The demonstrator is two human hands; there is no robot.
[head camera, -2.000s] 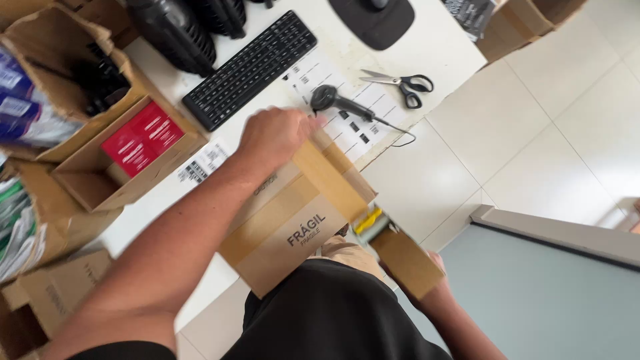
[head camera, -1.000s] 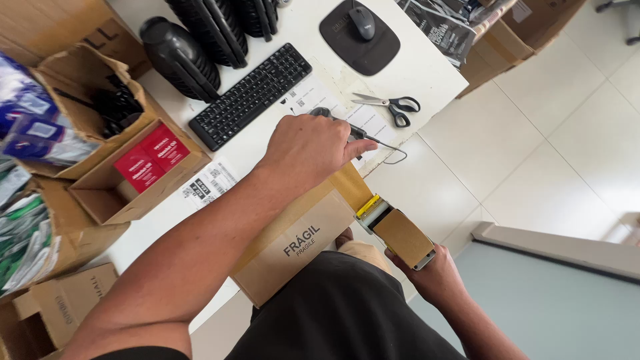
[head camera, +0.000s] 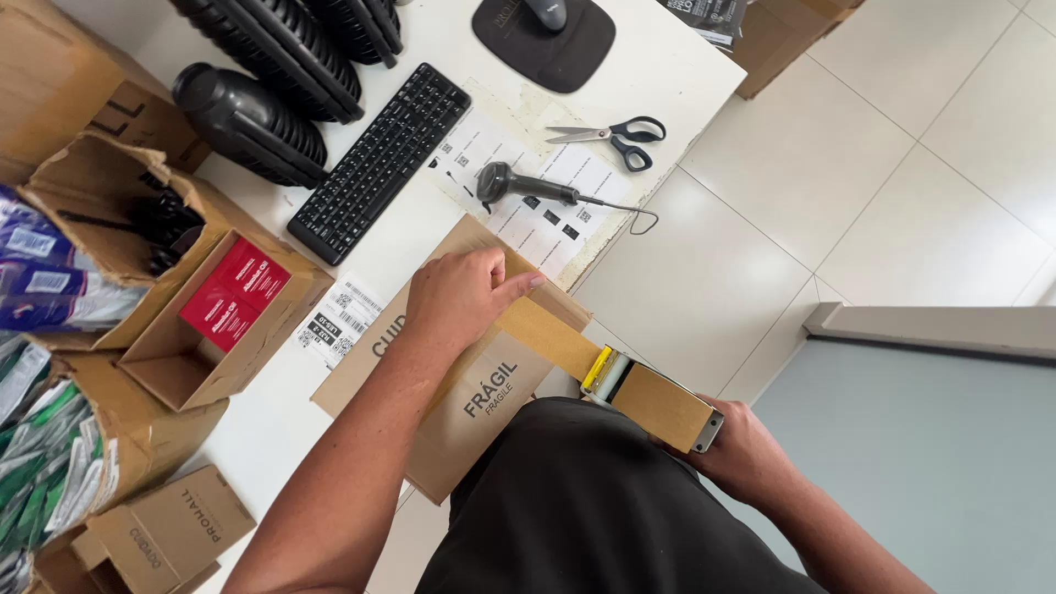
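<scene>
A cardboard box (head camera: 462,421) printed with a fragile marking lies at the table's near edge against my body. My left hand (head camera: 464,289) rests on its top, pressing near the far end with the thumb stretched out. My right hand (head camera: 738,450) grips a packing tape dispenser (head camera: 660,404) with a yellow edge guard, off the box's right side. A strip of brown tape (head camera: 557,337) runs taut from the dispenser onto the box top. The handle and most of the right fingers are hidden behind the dispenser.
Beyond the box lie a barcode scanner (head camera: 528,187) on printed sheets, scissors (head camera: 615,139), a black keyboard (head camera: 379,163) and a mouse pad (head camera: 544,41). A label sheet (head camera: 337,322) is beside the box. Open cartons, one with red boxes (head camera: 235,293), line the left. A grey panel (head camera: 924,445) stands at right.
The tape dispenser in my right hand has turned, and the tape strip between it and the box shows plainly. My left hand has moved off the scanner's area, which it partly covered one second ago.
</scene>
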